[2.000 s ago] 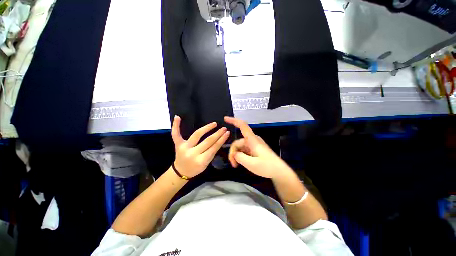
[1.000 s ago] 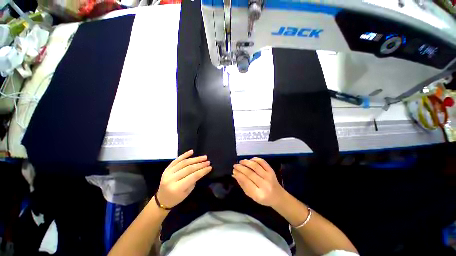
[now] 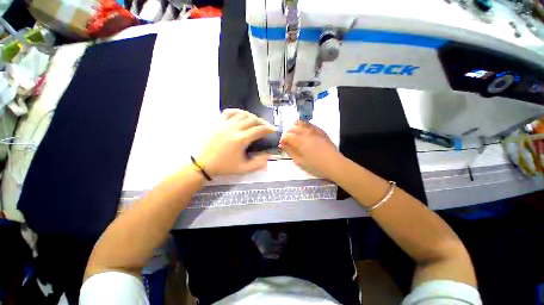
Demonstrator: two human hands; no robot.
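Note:
The black cut panel (image 3: pixel 237 77) runs from behind the machine head down to the needle area, its near end under and between my hands. My left hand (image 3: pixel 237 142) lies on the panel just left of the presser foot (image 3: pixel 277 118), fingers curved over the cloth. My right hand (image 3: pixel 307 146) is just right of and in front of the foot, fingertips bunched at the panel's right edge; it seems to pinch the edge. The fingertips are slightly blurred. The sewing machine head (image 3: pixel 358 53) stands over the cloth.
A navy panel stack (image 3: pixel 89 125) lies at the left. A black panel stack (image 3: pixel 377 128) lies right of the needle, partly under my right forearm. Thread snips (image 3: pixel 434 138) lie further right. Ruler tape (image 3: pixel 256 195) runs along the front edge. Yellow and red rings (image 3: pixel 528 153) are at the far right.
My hands have moved from the panel's end at the table's front edge up to the presser foot. The panel has moved away from me and no longer reaches the front edge. The view has shifted.

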